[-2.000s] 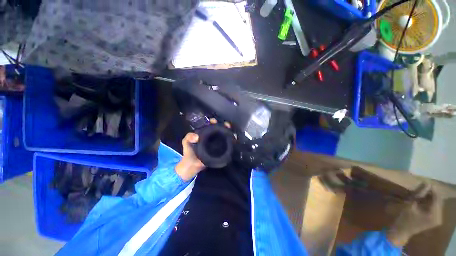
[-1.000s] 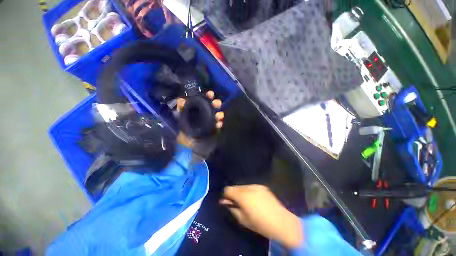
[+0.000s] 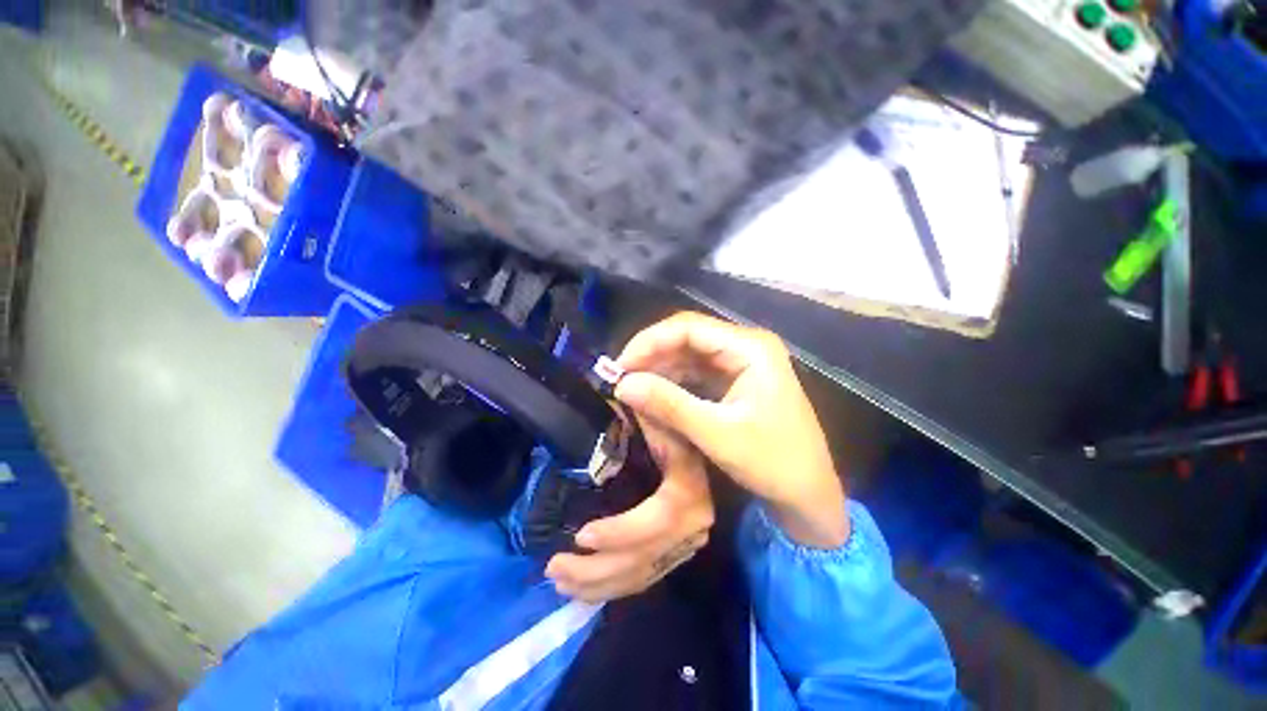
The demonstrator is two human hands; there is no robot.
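Observation:
Black over-ear headphones (image 3: 479, 364) are held over my lap, the padded band arching up and one round cup (image 3: 473, 456) hanging at the left. My left hand (image 3: 646, 521) is closed around the other cup at the right end of the band. My right hand (image 3: 730, 410) pinches a small whitish piece (image 3: 607, 370) between thumb and forefinger, close to the band's right end. I cannot tell what the piece is or whether it touches the headphones.
Patterned grey cloth (image 3: 625, 125) drapes over the bench edge. A paper sheet (image 3: 834, 229) with a pen (image 3: 920, 229), a green-handled tool (image 3: 1144, 253), a grey strip (image 3: 1177, 264) and red handles (image 3: 1198, 403) lie on the black mat. Blue bins (image 3: 327, 264) stand at left, one holding pale round pieces.
My right hand has come up from my lap to the headphones and now pinches a small whitish piece. The headphones have turned in my left hand. The view has shifted.

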